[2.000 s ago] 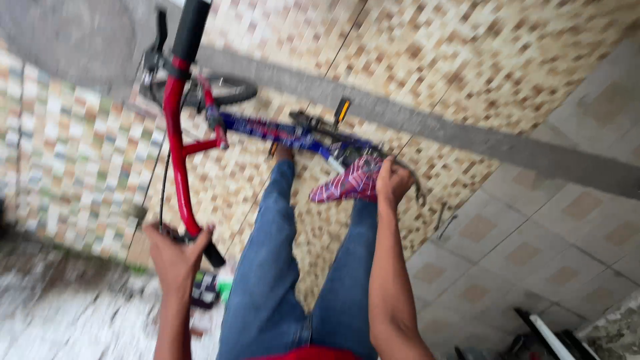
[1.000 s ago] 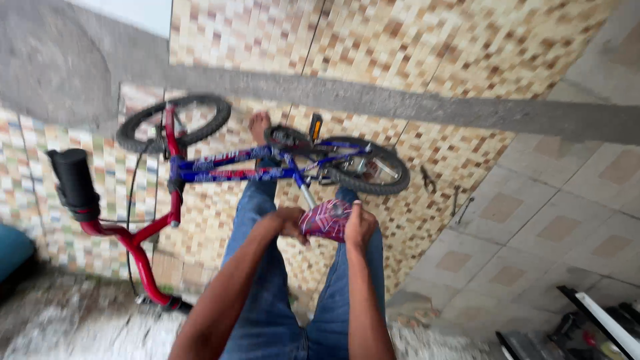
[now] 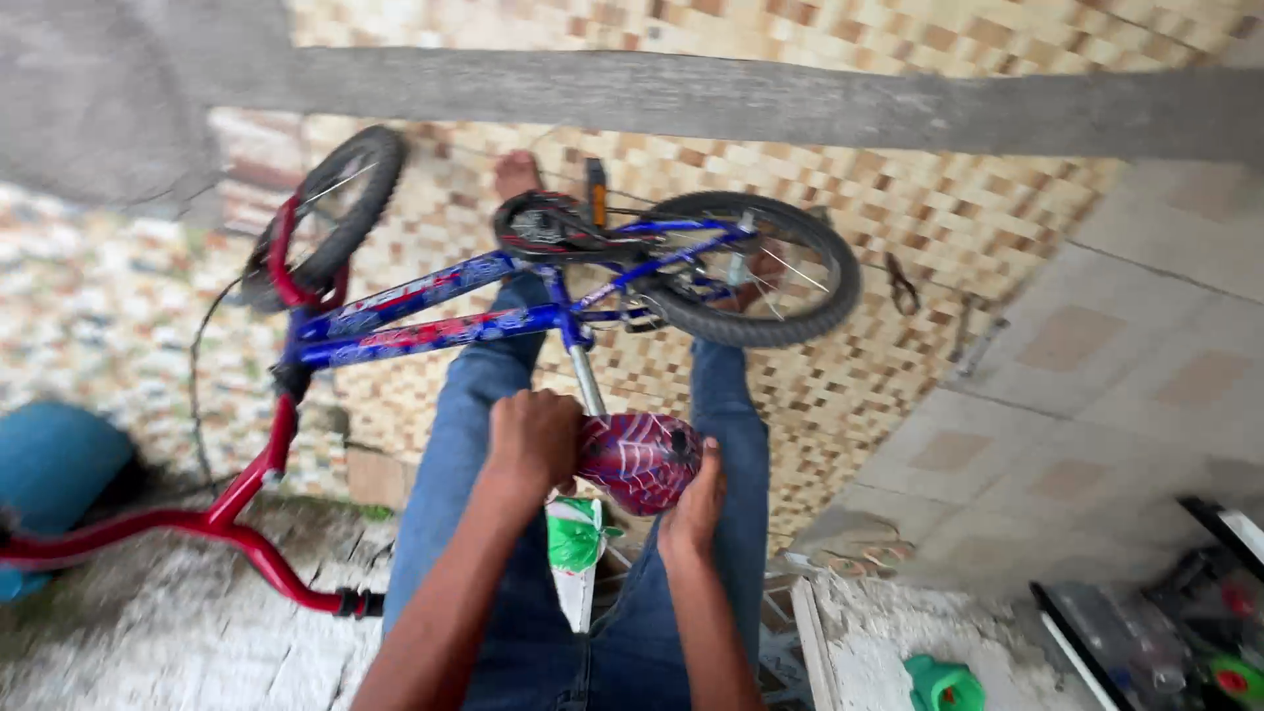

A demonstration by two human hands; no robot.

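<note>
A small bicycle with a blue frame (image 3: 434,331) and red handlebar (image 3: 232,523) lies across in front of my legs, its front wheel (image 3: 341,217) at the left and its rear wheel (image 3: 834,267) at the right. Its saddle (image 3: 637,464), dark red with a white web pattern, sits on a silver seat post (image 3: 587,380) between my knees. My left hand (image 3: 533,439) grips the narrow left end of the saddle, its fingertips partly hidden. My right hand (image 3: 696,504) holds the wide right end, thumb along the edge.
On the tiled floor right of the rear wheel lie a dark looped item (image 3: 901,284) and a thin metal tool (image 3: 973,346). A green and white plastic bag (image 3: 575,538) is between my legs. A blue rounded container (image 3: 59,474) stands left, a green object (image 3: 943,681) lower right.
My left hand has gone from the handlebar grip to the saddle, where it was one second ago too. My right hand has stayed at the saddle. The bicycle has turned relative to my legs.
</note>
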